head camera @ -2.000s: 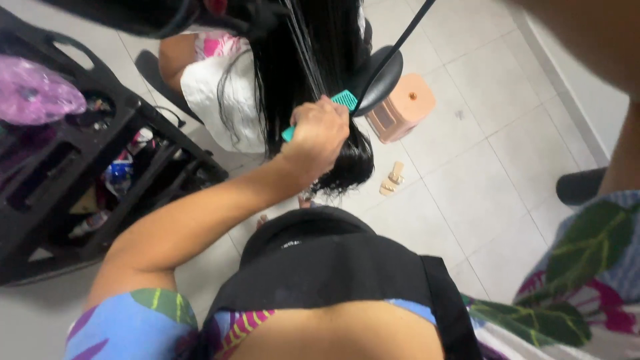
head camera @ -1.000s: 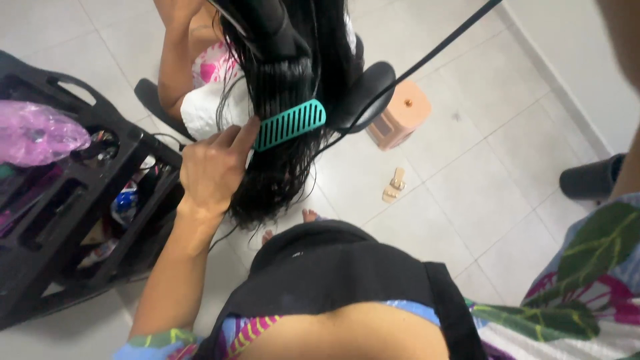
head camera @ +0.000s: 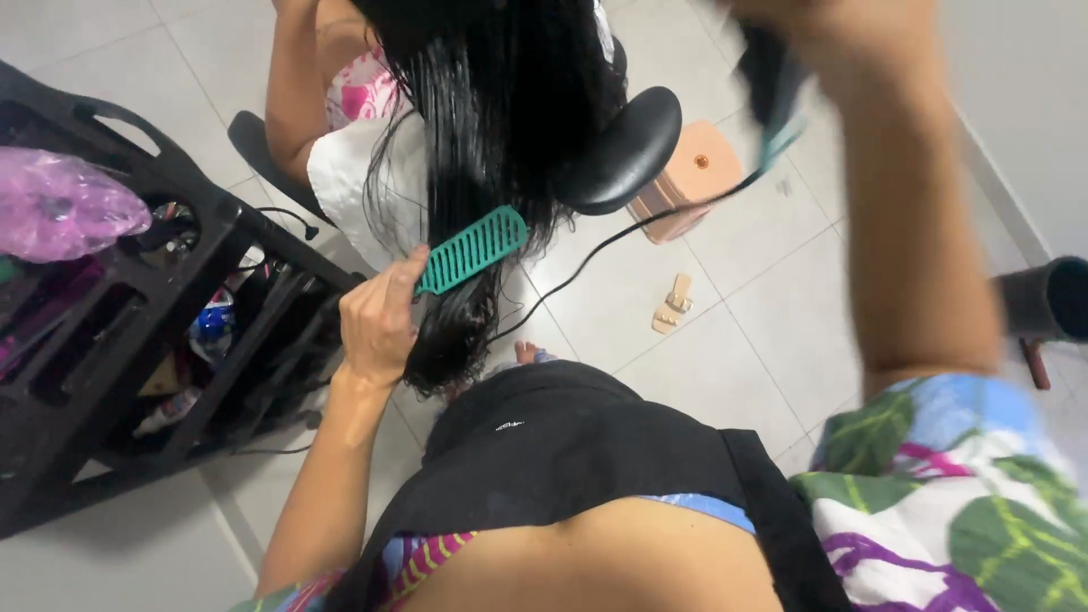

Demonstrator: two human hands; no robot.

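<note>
My left hand (head camera: 378,319) is closed around the handle of a teal vented hairbrush (head camera: 476,249), whose head lies against long, dark, wet-looking hair (head camera: 510,110) near its ends. The hair belongs to a person seated on a chair with a black armrest (head camera: 629,153), a white towel (head camera: 365,178) at their side. At the upper right, my right hand (head camera: 837,30) is raised and blurred around a dark hair dryer (head camera: 769,72), its body partly out of view. A black cord (head camera: 595,252) runs from near it down behind the hair.
A black plastic trolley (head camera: 212,229) bearing a pink plastic bag (head camera: 68,204) and several bottles stands at the left. On the tiled floor are a peach-coloured box or stool (head camera: 701,166) and a beige sandal (head camera: 676,306). A dark bin-like container (head camera: 1045,297) is at the far right.
The dryer was over the hair one second ago; my right hand has moved it away to the right. My left hand has kept hold of the brush, which sits near the hair ends.
</note>
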